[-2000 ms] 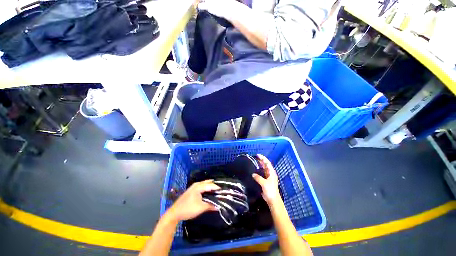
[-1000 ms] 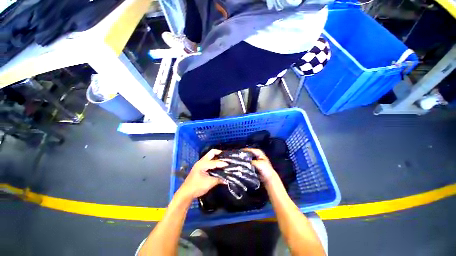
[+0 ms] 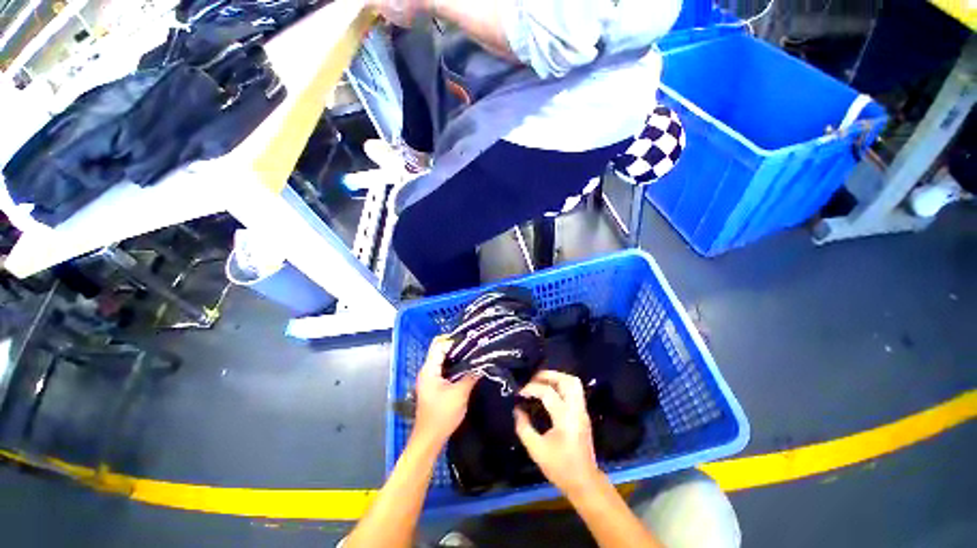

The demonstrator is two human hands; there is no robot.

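My left hand [image 3: 440, 396] holds a bundle of black sewn pieces [image 3: 496, 334] whose edges form pale stripes. The bundle is over the left part of the slotted blue basket [image 3: 686, 348], which stands on the floor. My right hand [image 3: 557, 420] is just below and right of the bundle, with thumb and fingers curled. Whether it pinches a dark piece cannot be made out. More black pieces [image 3: 616, 369] lie loose in the basket under and beside my hands.
A person [image 3: 514, 139] sits on a checkered stool [image 3: 654, 147] just beyond the basket. A solid blue bin [image 3: 729, 193] stands behind right. A table [image 3: 230, 177] with dark fabric and a small bin [image 3: 281, 280] are at left. A yellow line [image 3: 257, 501] crosses the floor.
The bundle has moved from between both hands to my left hand, and is tilted up toward the basket's far side. My right hand has come off the bundle's side and moved lower.
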